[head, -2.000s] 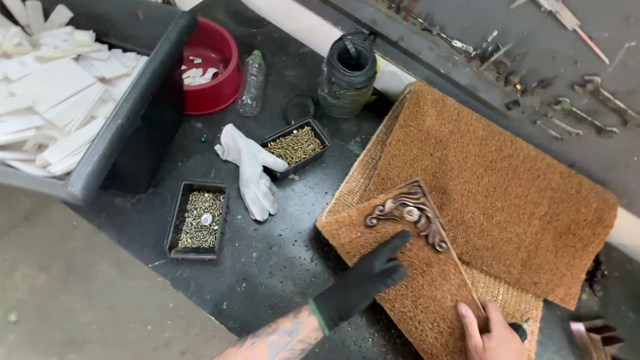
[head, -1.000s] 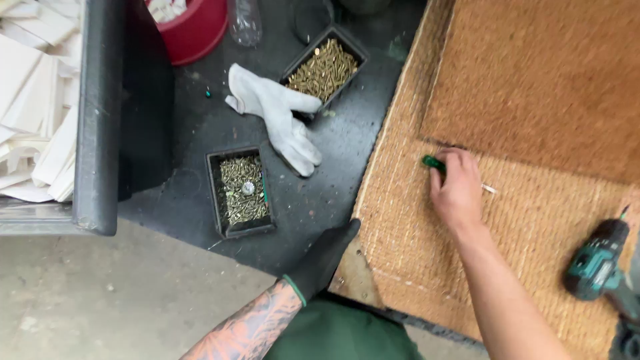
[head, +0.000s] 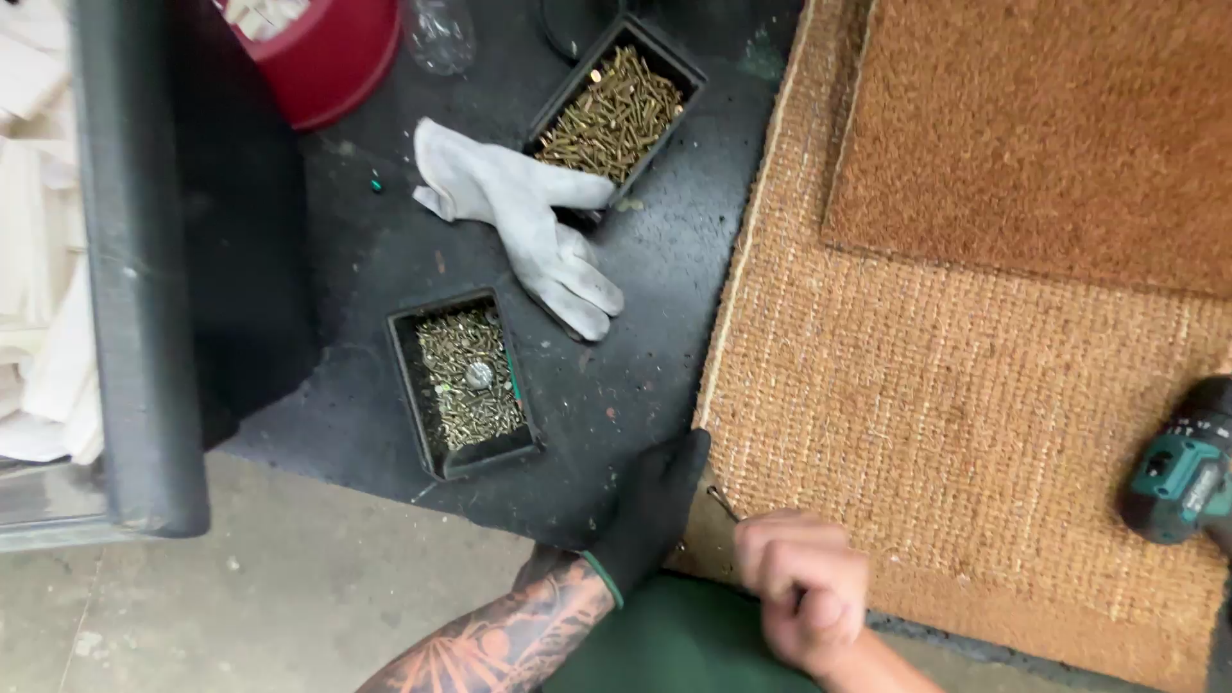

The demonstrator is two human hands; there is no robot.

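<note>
My left hand (head: 654,510), in a black glove, rests at the near left corner of a woven coir mat (head: 943,404), beside a flat brownish corner plate (head: 710,529). Its fingers lie together at the mat's edge; whether they pinch the corner is hidden. My bare right hand (head: 804,582) is closed around a thin metal-shafted tool (head: 722,503), whose tip reaches the corner plate. The tool's handle is hidden in my fist. A folded brown part of the mat (head: 1039,135) lies over the far side.
Left of the mat are a black tray of small screws (head: 472,380), a tray of longer brass-coloured screws (head: 616,115) and a pale work glove (head: 529,212). A teal cordless drill (head: 1184,472) lies at right. A red bowl (head: 337,67) and grey bin (head: 144,289) stand at left.
My right hand has moved left and nearer to me, from the mat's middle to its corner, holding the tool. Two seconds ago my left hand pointed at a carved corner ornament. The view has shifted.
</note>
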